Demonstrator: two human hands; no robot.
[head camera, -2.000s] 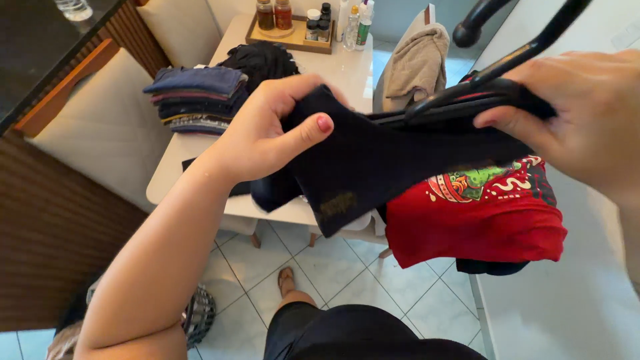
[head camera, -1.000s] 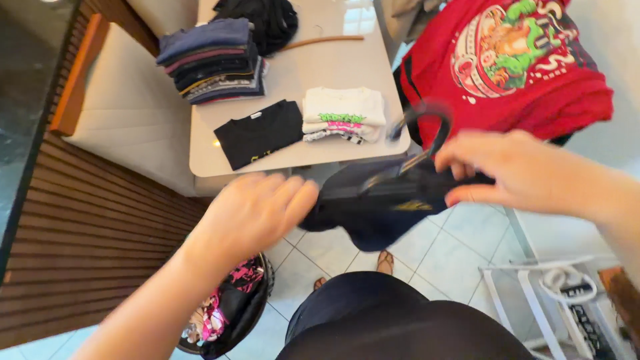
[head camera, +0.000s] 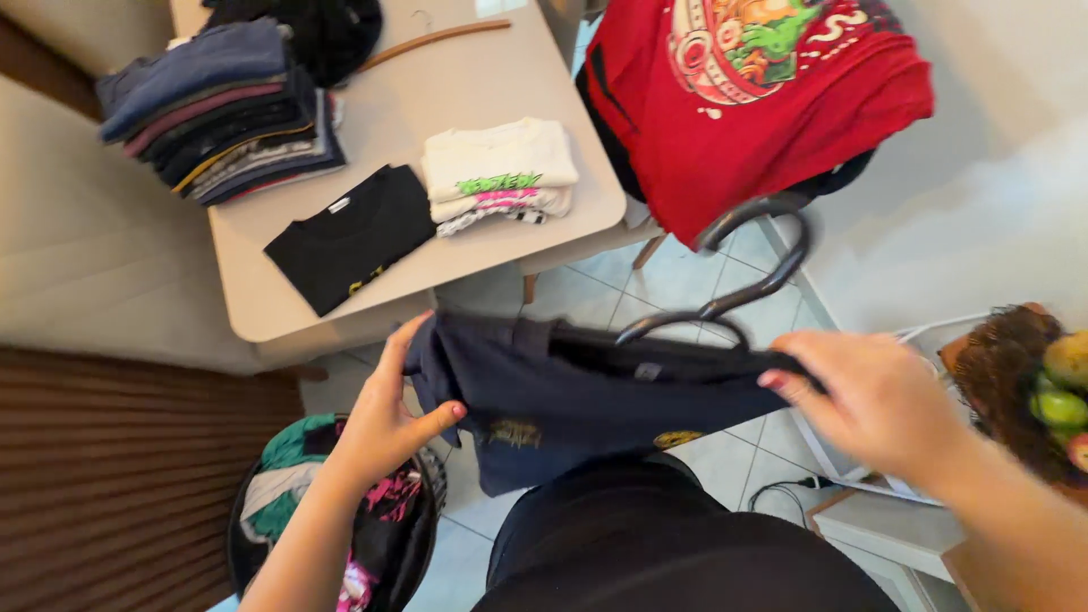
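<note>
A dark navy T-shirt (head camera: 586, 416) hangs folded over a black hanger (head camera: 756, 289), whose hook rises above the neckline. My left hand (head camera: 399, 416) grips the shirt's left end between thumb and fingers. At the other end, my right hand (head camera: 858, 399) pinches the shoulder. Just beyond the shirt, a folded black T-shirt (head camera: 353, 238) lies on the table beside a short stack of white T-shirts (head camera: 501, 166). Farther left stands a taller stack of folded dark clothes (head camera: 221, 110).
A wooden hanger (head camera: 438, 36) and black clothing (head camera: 306, 34) lie on the table (head camera: 476, 85). Red clothing (head camera: 782, 136) drapes over a chair at right. A basket of clothes (head camera: 382, 544) stands on the floor at lower left. Fruit (head camera: 1058, 408) and a cable (head camera: 782, 493) are at right.
The navy shirt, bunched between my hands a second ago, is now spread out wider, with its neckline and front prints showing. My hands are farther apart. The view has shifted.
</note>
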